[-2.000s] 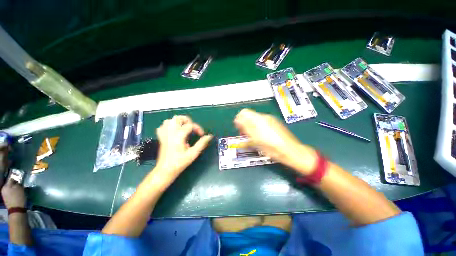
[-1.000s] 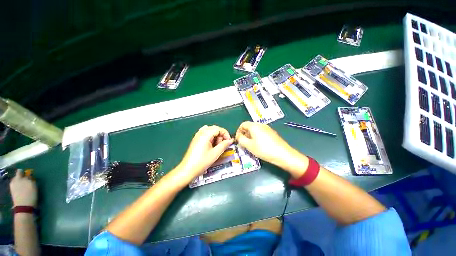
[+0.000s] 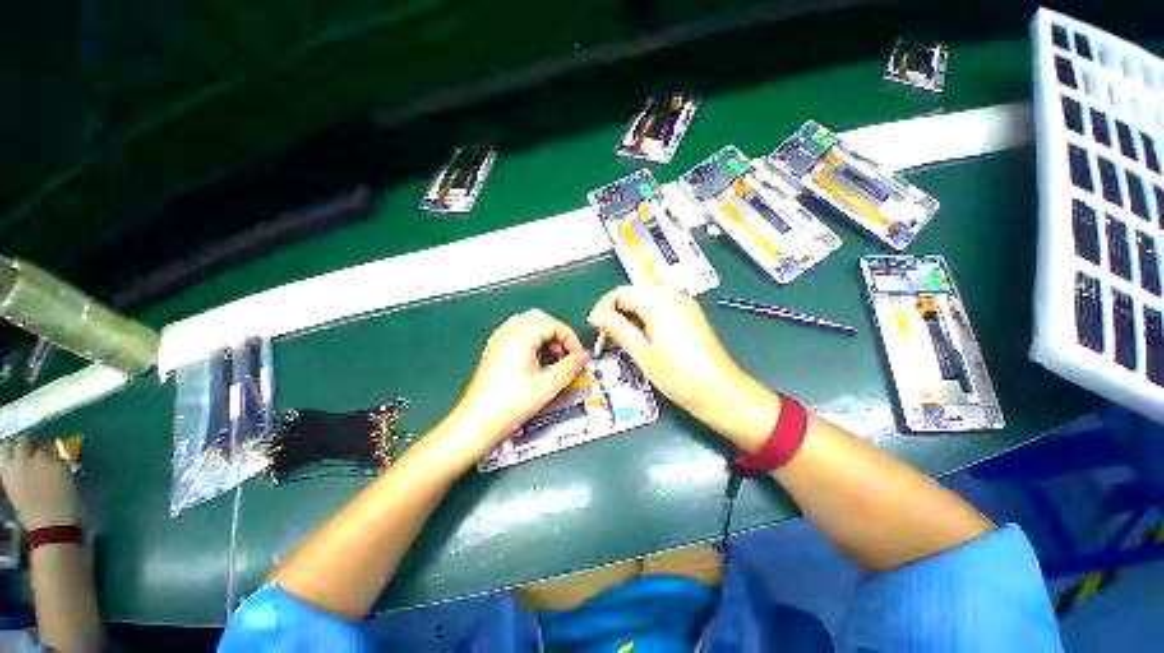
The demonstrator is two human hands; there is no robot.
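Observation:
A phone frame assembly (image 3: 581, 427) lies tilted on the bench in front of me. My left hand (image 3: 526, 373) is over its upper left edge, thumb and index finger pinched together. My right hand (image 3: 657, 342) is over its top edge, fingertips close to the left ones and also pinched. Something tiny and pale shows at the right fingertips; I cannot tell what it is. Any thin cable between the hands is too small to see. A black cable bundle (image 3: 335, 440) with gold tips lies left of my hands. Tweezers (image 3: 786, 316) lie to the right.
Several phone frames lie behind and right, one at the right (image 3: 936, 344). A clear plastic bag (image 3: 220, 427) is at left, a white parts tray (image 3: 1044, 211) far right. A white strip (image 3: 421, 271) borders the belt. Another person's hand (image 3: 41, 485) is at far left.
Since two seconds ago my hands have come together over the phone frame, which now lies tilted. The view has shifted right. Over the last second, the right fingers have shifted slightly.

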